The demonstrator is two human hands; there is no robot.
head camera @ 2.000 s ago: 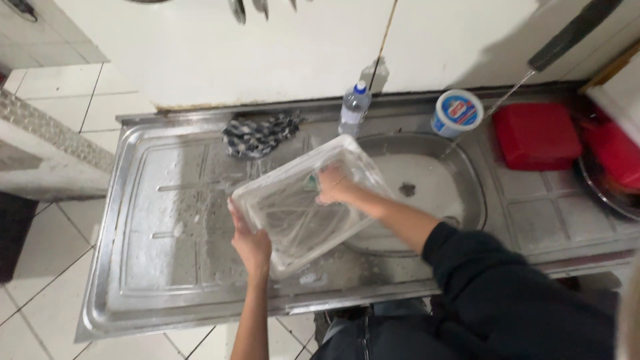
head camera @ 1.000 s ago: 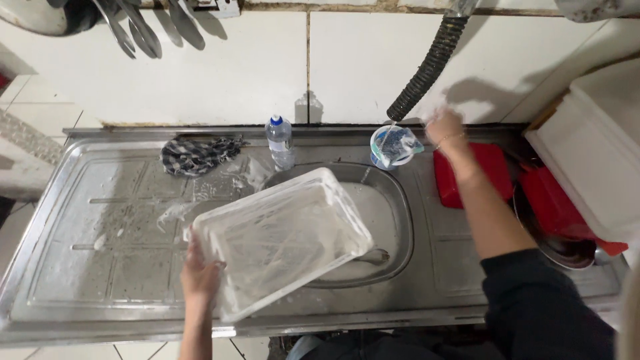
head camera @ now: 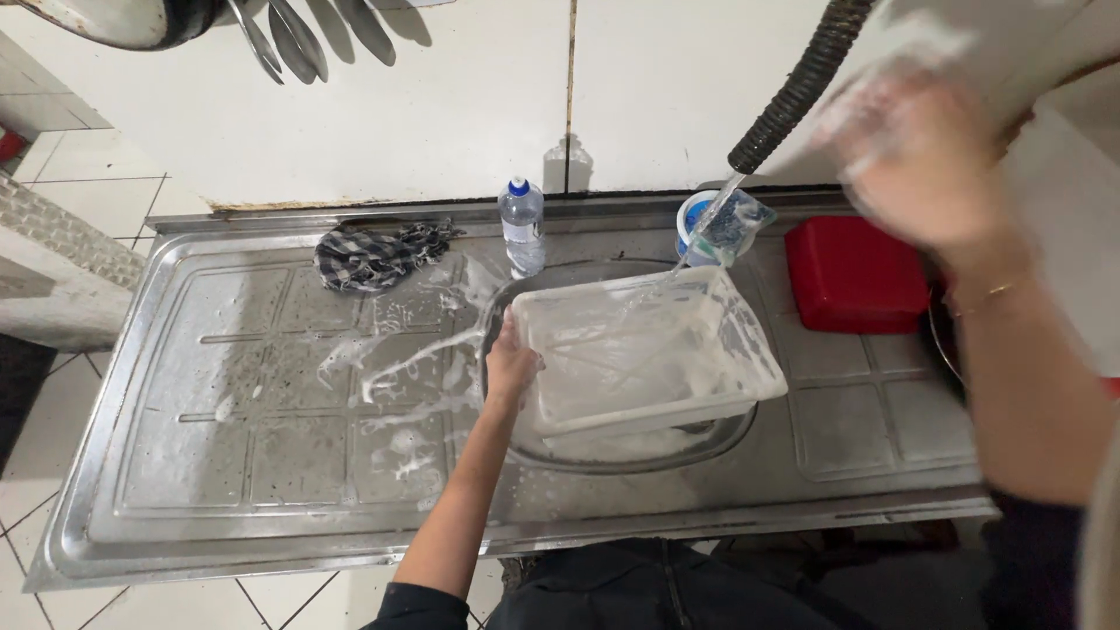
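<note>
My left hand [head camera: 514, 360] grips the left end of a white rectangular plastic tub [head camera: 626, 350], which is tilted over the oval sink basin [head camera: 630, 459] and streaked with suds. Water runs from a black corrugated hose [head camera: 792, 96] into the tub. My right hand [head camera: 914, 149], blurred by motion, is raised to the right of the hose; whether it holds anything is unclear. A wet sponge [head camera: 737, 229] rests on a round white and blue container [head camera: 697, 219] behind the basin. A clear plastic bottle with a blue cap [head camera: 522, 226] stands at the back edge.
A black and white checked cloth [head camera: 376, 254] lies on the foamy steel drainboard [head camera: 219, 490]. At the right sit a red plastic container [head camera: 856, 276] and part of a dark pan. Metal utensils [head camera: 297, 44] hang from above against the tiled wall.
The tub has moved right, over the basin and under the running water. My right hand was inside the tub in the earliest frame and is now up beside the hose. The sponge now lies on the round container.
</note>
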